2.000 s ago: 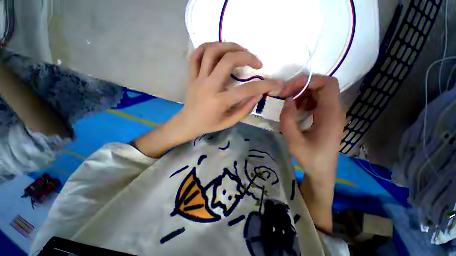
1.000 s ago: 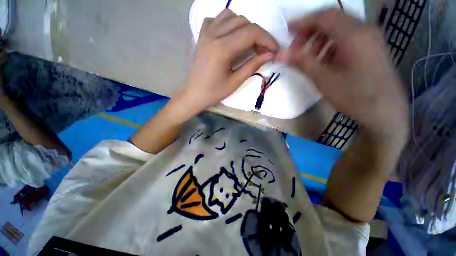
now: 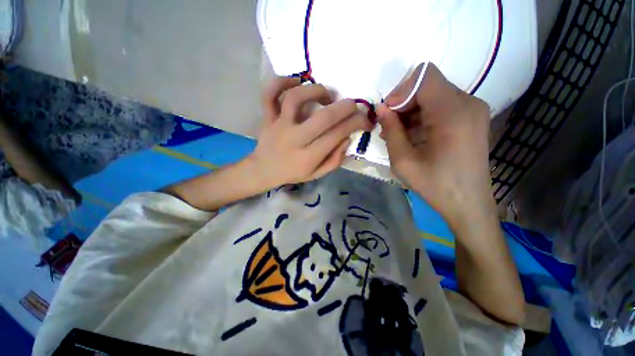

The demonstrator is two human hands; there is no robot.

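Observation:
A glossy white panel [image 3: 397, 42] lies in front of me at the top of the view. A thin red-and-dark wire harness [image 3: 499, 35] arcs over it. My left hand [image 3: 303, 132] pinches the dark and red wires near the panel's near edge, above a small black connector [image 3: 363, 142]. My right hand [image 3: 435, 132] pinches the end of a white lead [image 3: 418, 87], close to my left fingertips. The wire ends meet between both hands; whether they touch is too small to tell.
A black grid strip [image 3: 550, 87] runs along the panel's right side. Stacked grey-lilac panels [image 3: 613, 222] with white cords stand at the far right. Another person's arm [image 3: 31, 163] is at the left edge. Blue floor with a yellow line lies below the bench [image 3: 160, 62].
My right hand has come down from its raised, blurred position to the near edge, with the white lead in its fingers. My left hand has moved slightly down and stays on the wires.

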